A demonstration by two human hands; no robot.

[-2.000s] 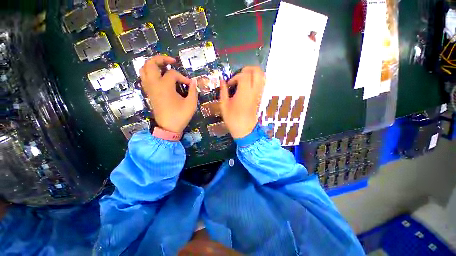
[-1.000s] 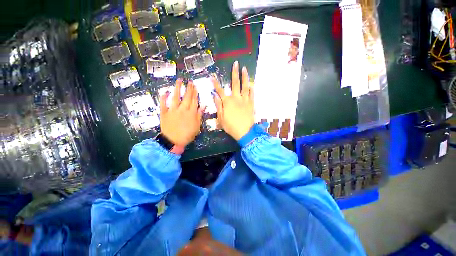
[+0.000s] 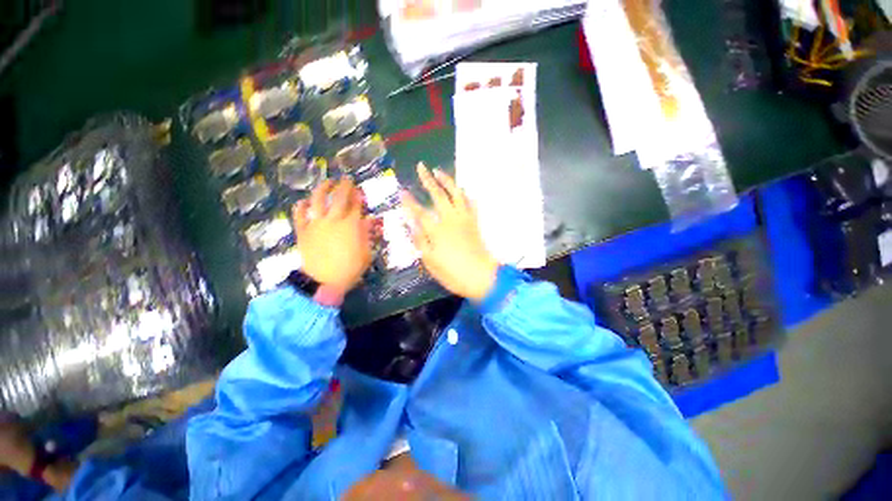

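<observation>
A clear blister tray (image 3: 396, 286) holds rows of circuit boards (image 3: 245, 195) with silver-grey shields; those nearest my hands glare white. My left hand (image 3: 334, 238) lies palm down over the tray's near part, fingers slightly bent. My right hand (image 3: 452, 238) is beside it, fingers spread, fingertips at the right column. I see nothing held in either hand. A small reddish spot (image 3: 376, 226) shows by my left fingertips; glare hides what it is. The white backing sheet (image 3: 499, 186) lies right of my right hand, with a few copper patches (image 3: 516, 113) at its far end.
Tweezers (image 3: 423, 79) lie beyond the tray. A bagged sheet pack (image 3: 479, 31) is at the far side; white and amber strips (image 3: 641, 93) lie right. Glossy stacked trays (image 3: 98, 264) stand left. Below the bench edge is a dark tray (image 3: 685, 313) on blue. A person's hand (image 3: 59, 476) shows lower left.
Two seconds ago, my fingers were pinched around a copper patch over a board; now both hands lie flatter on the tray. The view has shifted and turned. The sheet's near patches no longer show.
</observation>
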